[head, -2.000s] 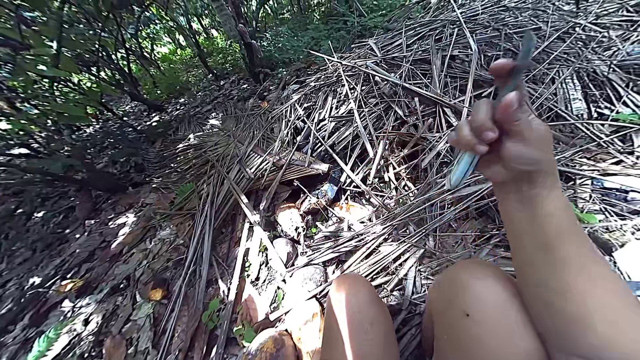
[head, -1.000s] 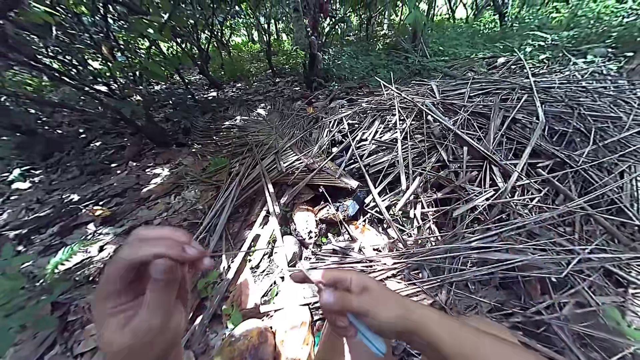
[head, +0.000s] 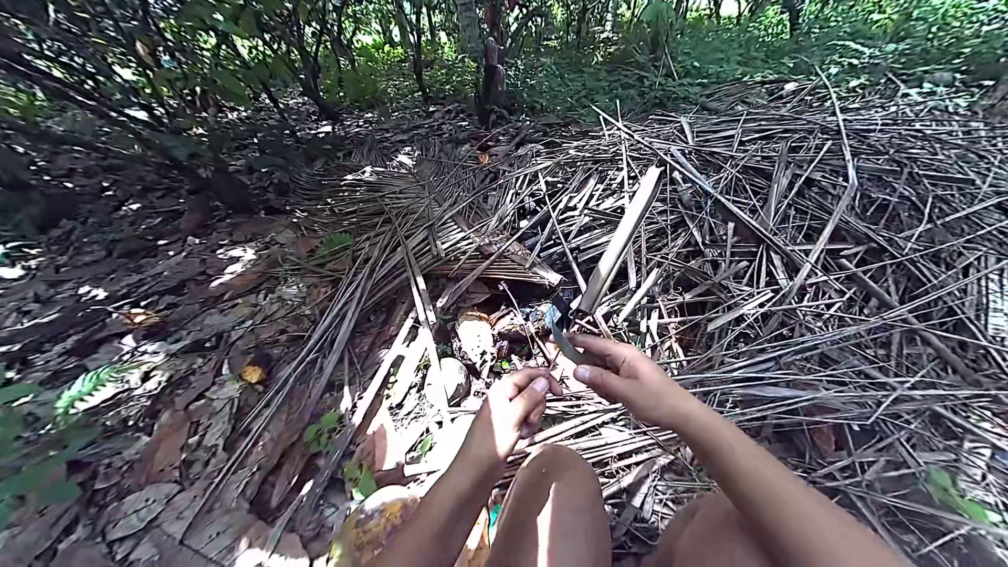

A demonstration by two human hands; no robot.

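My right hand (head: pixel 622 374) grips a knife (head: pixel 568 345), its blade pointing up and away, in front of my knees. Just left of it and close by, my left hand (head: pixel 516 405) has its fingers pinched on a thin stem (head: pixel 524 319) that rises toward the dry fronds. Past my hands, brown husk-like pieces (head: pixel 476 339) lie on the ground next to a dark and bluish object (head: pixel 543 316) that I cannot identify. The knife's handle is mostly hidden in my right hand.
Dry palm fronds (head: pixel 787 315) are heaped in front and to the right. Brown fallen leaves (head: pixel 173 441) cover the left side. A yellowish-brown rounded fruit or husk (head: pixel 378 524) lies beside my left forearm. Shrubs and a thin trunk (head: pixel 492 75) stand behind.
My left hand, out of view two seconds ago, has moved from the lower left to beside my right hand. My right hand has come down from the raised position with the knife.
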